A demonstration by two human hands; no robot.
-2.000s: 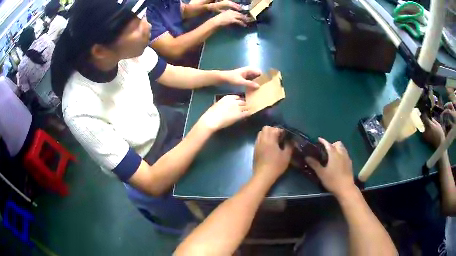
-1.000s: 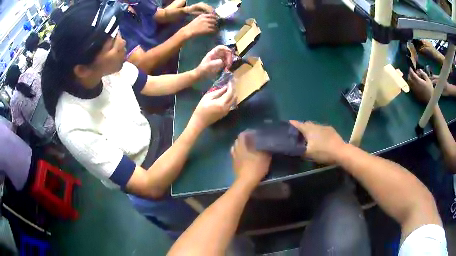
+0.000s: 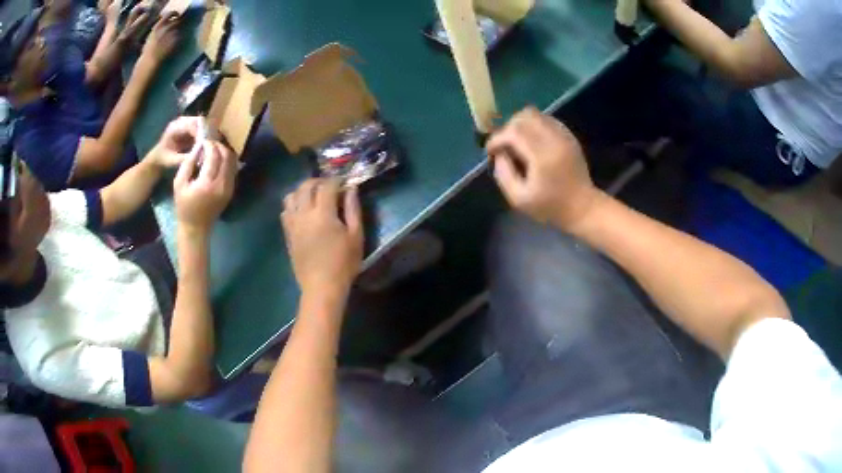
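Observation:
An open packing carton stands on the green bench in front of me, its brown lid [image 3: 323,100] raised at the back. A shiny clear polybag [image 3: 355,152] with dark contents and a bit of red lies in it. My left hand [image 3: 323,231] is at the carton's near edge, fingers and thumb apart, with nothing seen held in it. My right hand [image 3: 540,171] is off to the right, above the bench edge by the cream post, with its fingers curled. Whether it holds something small cannot be seen.
The cream post [image 3: 466,65] rises at the bench edge [image 3: 434,205]. On the left, a neighbour's hands [image 3: 198,166] are beside another open carton [image 3: 238,106]. Another open carton [image 3: 480,28] is behind the post. A person in a light shirt [image 3: 803,74] sits at right.
The view has turned to the right and down. The dark carton held in both my hands is no longer seen in them. My hands are now apart, the left at an open carton.

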